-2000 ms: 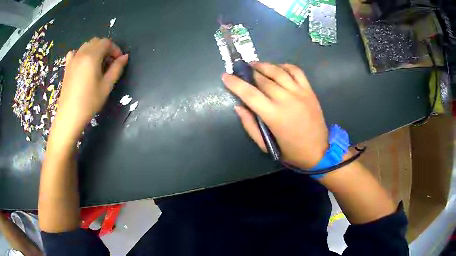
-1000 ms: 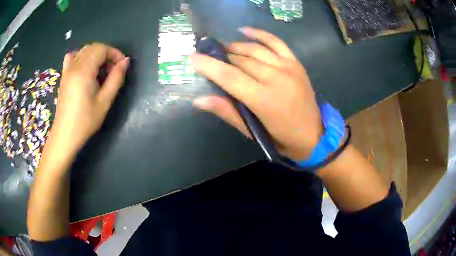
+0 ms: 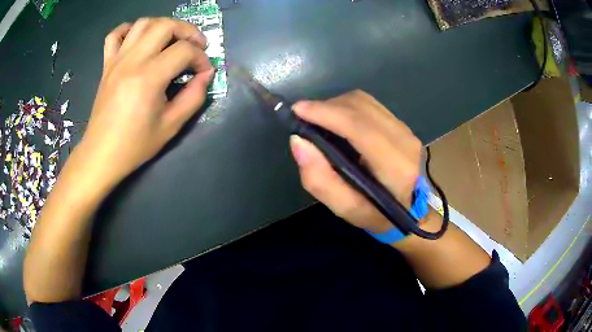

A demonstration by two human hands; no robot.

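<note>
A green and white circuit board panel (image 3: 216,39) lies on the dark green mat, partly covered by my left hand. My left hand (image 3: 152,84) is at the panel's left edge with thumb and forefinger pinched together; whether a small component is between them cannot be made out. My right hand (image 3: 360,159) holds the black soldering iron (image 3: 350,170) like a pen. Its metal tip points up and left, close to the panel's right edge. A loose heap of small leaded components (image 3: 29,162) lies at the left.
A shallow tray (image 3: 477,11) of dark grains is at the far right. An open cardboard box (image 3: 500,168) is below the bench's right edge. The black cord loops by my right wrist with its blue band (image 3: 420,201). Red plastic (image 3: 123,299) shows below left.
My left hand has moved right to the panel. The iron's tip has come into clear view beside the panel, and my right hand sits lower. The camera view has shifted.
</note>
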